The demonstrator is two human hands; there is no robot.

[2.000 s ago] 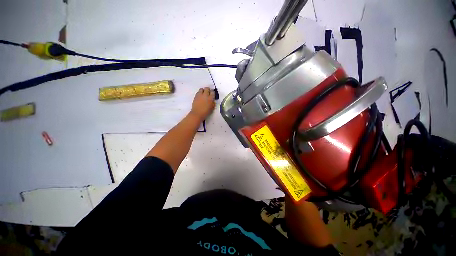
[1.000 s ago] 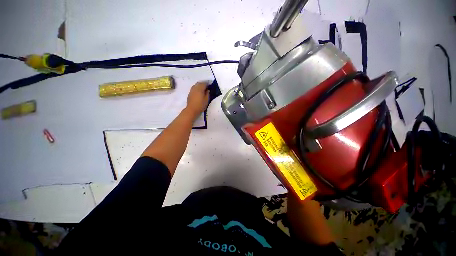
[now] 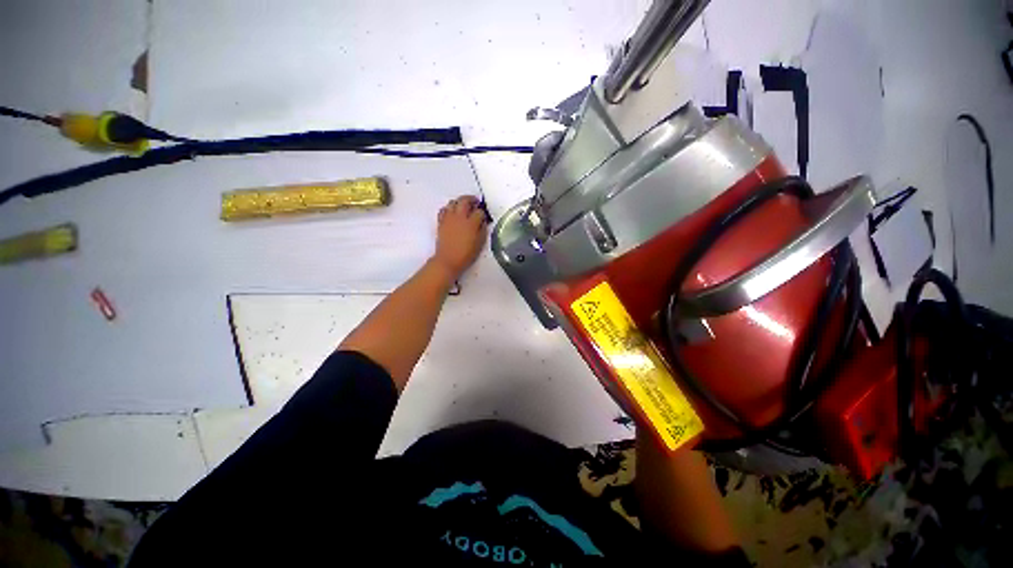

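Observation:
The red and silver straight-knife cutting machine point(image 3: 733, 322) stands at the right, with a yellow warning label and black cable coiled on it. My left hand point(image 3: 461, 231) lies at the right edge of the paper-covered fabric lay point(image 3: 333, 250), just left of the machine. Its fingertips are at a small black edge of fabric; whether they grip it cannot be told. My right forearm point(image 3: 683, 494) goes up under the red body, and my right hand is hidden beneath it. The machine's base and blade are hidden by its body.
A yellow-gold pattern weight point(image 3: 306, 199) lies on the paper, another weight point(image 3: 39, 243) at the left edge. A small red item point(image 3: 103, 303) lies near it. A yellow and black connector point(image 3: 102, 130) and a black cable lie behind. Black offcuts point(image 3: 786, 80) lie behind the machine. Dark scraps cover the floor.
My left hand has moved slightly right and towards me since one second ago; the black fabric at its fingertips now shows less. The machine has shifted slightly in the picture.

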